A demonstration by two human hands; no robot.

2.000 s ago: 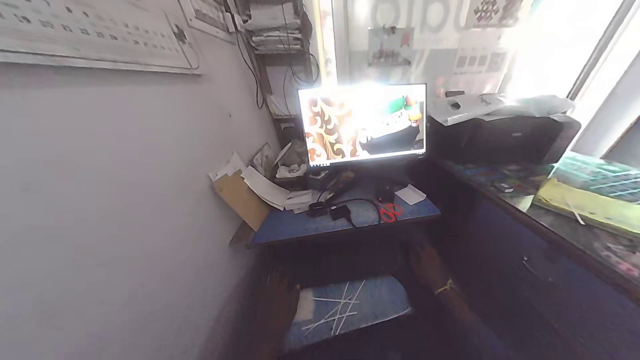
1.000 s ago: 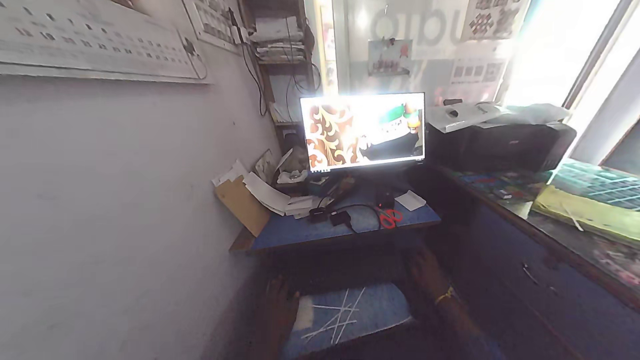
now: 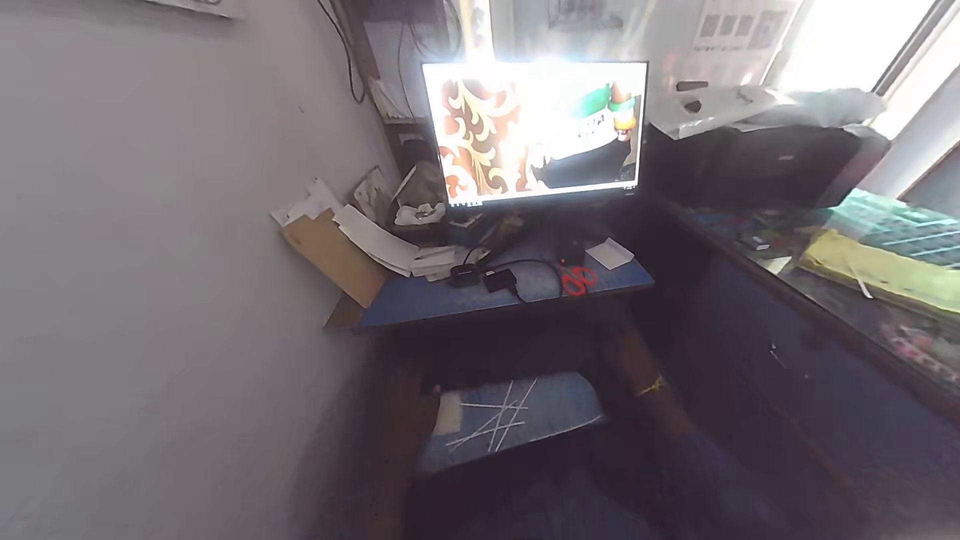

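Observation:
Several thin white sticks (image 3: 498,417) lie crossed over one another on a blue surface (image 3: 559,401) low in the view. At its left end is a pale, cream-coloured patch (image 3: 449,413). My left hand (image 3: 414,405) is beside that patch, dark and blurred; whether it touches or holds anything does not show. Off the right end of the blue surface is my right hand (image 3: 626,349), with a yellow band (image 3: 652,386) at the wrist. Its fingers fade into the shadow under the desk, and I cannot tell what they do.
Ahead stands a blue desk (image 3: 450,301) with a lit monitor (image 3: 540,135), red-handled scissors (image 3: 578,280), black cable connectors (image 3: 500,280), a white paper (image 3: 610,253) and papers with brown cardboard (image 3: 337,255). A wall is at left. At right are a black printer (image 3: 780,161) and a counter (image 3: 825,296).
The view has tilted down a little. Both hands stay at either end of the blue surface, and the white sticks lie crossed as before.

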